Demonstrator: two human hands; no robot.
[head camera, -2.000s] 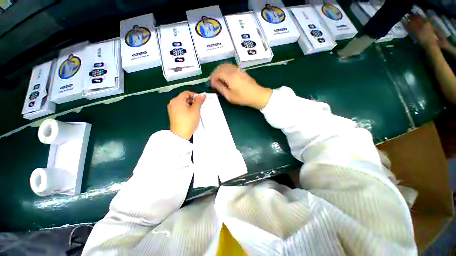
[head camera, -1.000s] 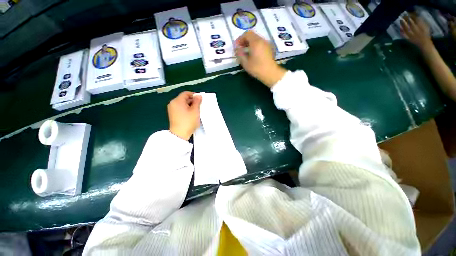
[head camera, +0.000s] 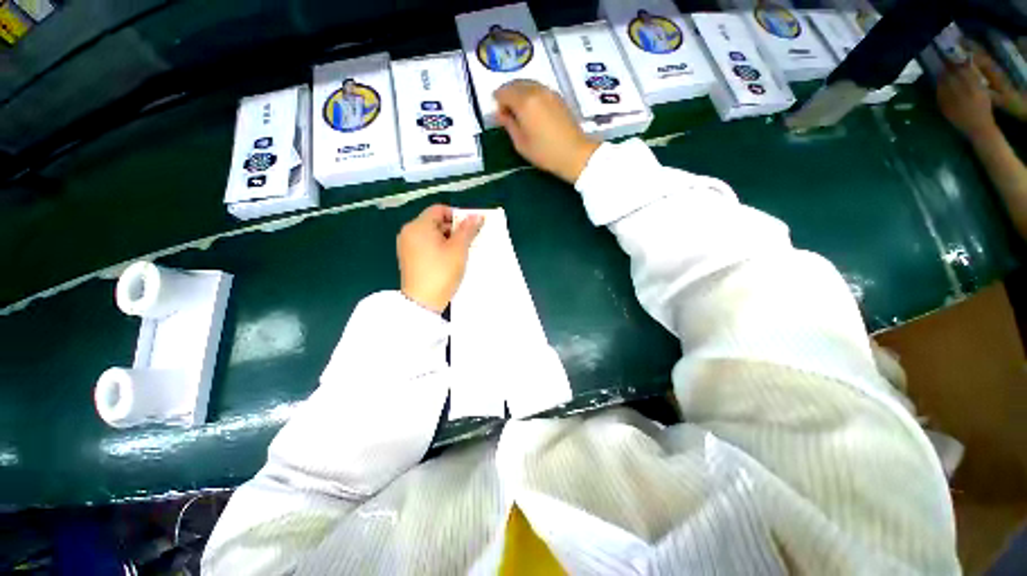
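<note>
A long white sticker strip (head camera: 502, 321) lies on the dark green surface in front of my body. My left hand (head camera: 435, 257) pinches its far end between thumb and fingers. My right hand (head camera: 543, 128) reaches beyond the strip, its fingertips at the lower part of a white carton with a round yellow-and-blue emblem (head camera: 503, 47). Whether a sticker is at those fingertips cannot be seen. A text-face carton (head camera: 600, 84) stands just right of that hand, and another text-face carton (head camera: 434, 122) is on its left.
Several more cartons (head camera: 355, 118) line the belt beyond the pale edge line. Two white rolls (head camera: 146, 290) sit on a white tray (head camera: 194, 349) at left. A dark post with a pale foot (head camera: 828, 104) is upper right. Another person's hands (head camera: 971, 99) are far right. A brown corrugated box (head camera: 957, 383) is at right.
The carton row has shifted right along the belt. My right hand has moved from near the strip's end out to the cartons. My left hand still holds the strip.
</note>
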